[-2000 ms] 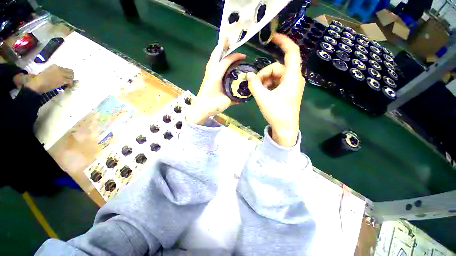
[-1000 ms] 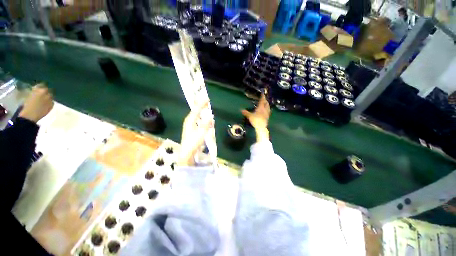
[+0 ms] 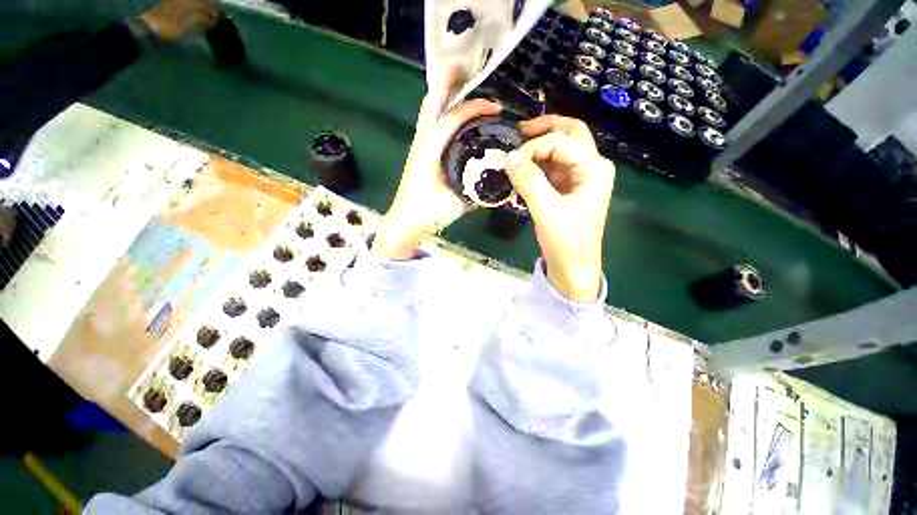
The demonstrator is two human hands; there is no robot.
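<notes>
My left hand (image 3: 417, 181) holds a black cylindrical housing (image 3: 465, 143) with its open end towards me, and also grips an off-white perforated tray (image 3: 478, 45) that stands up above it. My right hand (image 3: 565, 186) has its fingertips on a pale ring insert (image 3: 481, 188) at the housing's open end, around a dark centre. I cannot tell how far in the ring sits. A second perforated tray (image 3: 246, 327) with rows of dark-looking holes lies at the left, partly beside my left sleeve.
The green belt (image 3: 623, 262) carries a housing (image 3: 332, 159) at left, another (image 3: 747, 282) at right and one partly behind my hands. Stacked housings (image 3: 652, 75) stand beyond. A white metal upright (image 3: 804, 332) is at right. A coworker's hand (image 3: 181, 18) holds a dark housing at upper left.
My right hand has come back from over the belt to the housing, which my left hand now holds. The tray in my left hand has turned. The coworker's arm has reached over the belt.
</notes>
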